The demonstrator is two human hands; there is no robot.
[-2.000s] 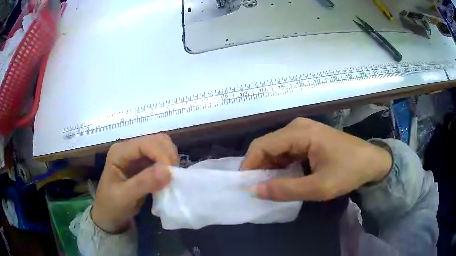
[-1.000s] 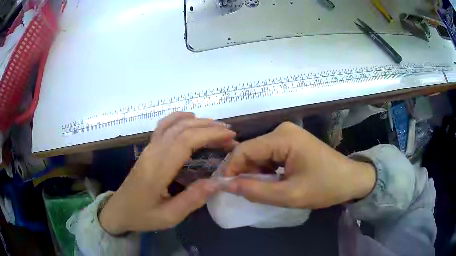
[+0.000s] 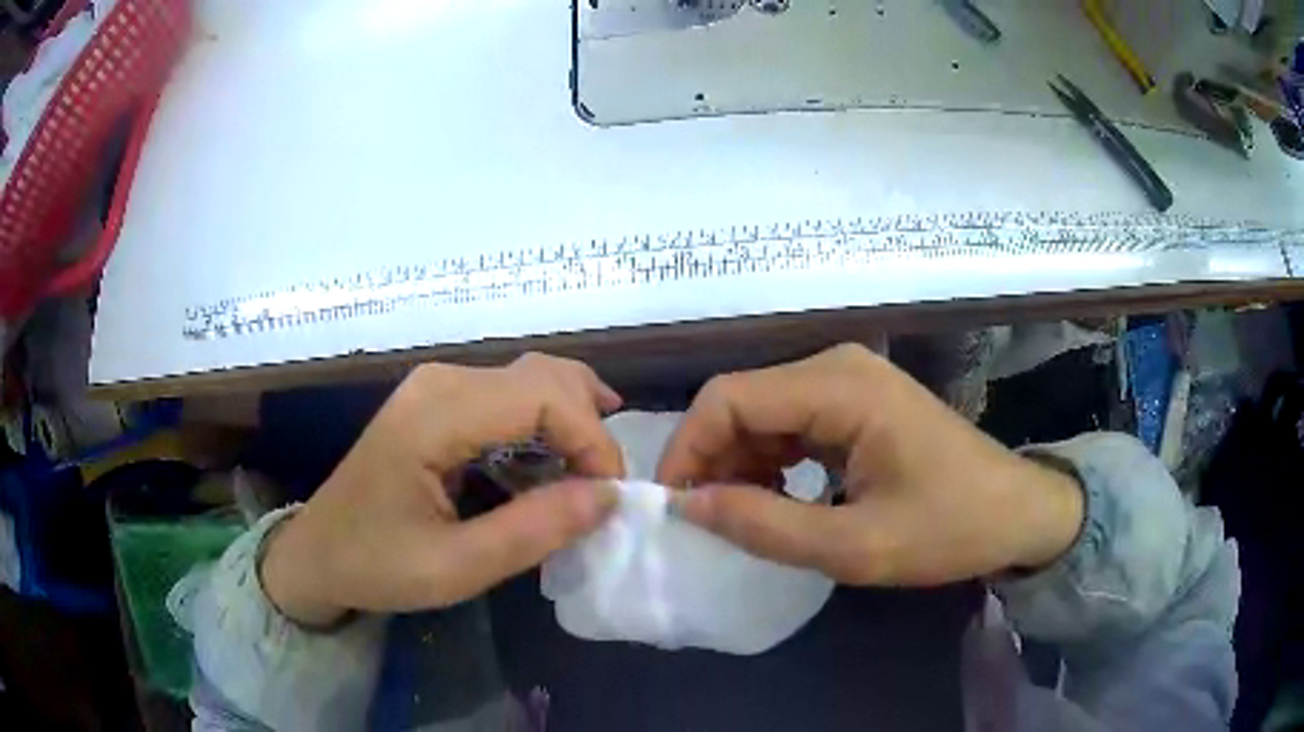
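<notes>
A small white cloth piece is held above my lap, just off the table's front edge. My left hand pinches its upper edge between thumb and finger. My right hand pinches the same edge close beside it, the two thumb tips nearly touching. The cloth hangs below the fingers, gathered at the pinch and rounded at the bottom. Part of it shows behind the fingertips.
The white table has a printed ruler along its front. A red basket stands at left, dark snips and a yellow-handled tool at right. The machine bed plate is at the top. A green basket is low at left.
The stretched cloth has been turned and gathered between both hands. My left hand moved right towards my right hand, then closed its fingers on the cloth's edge. The view has shifted slightly.
</notes>
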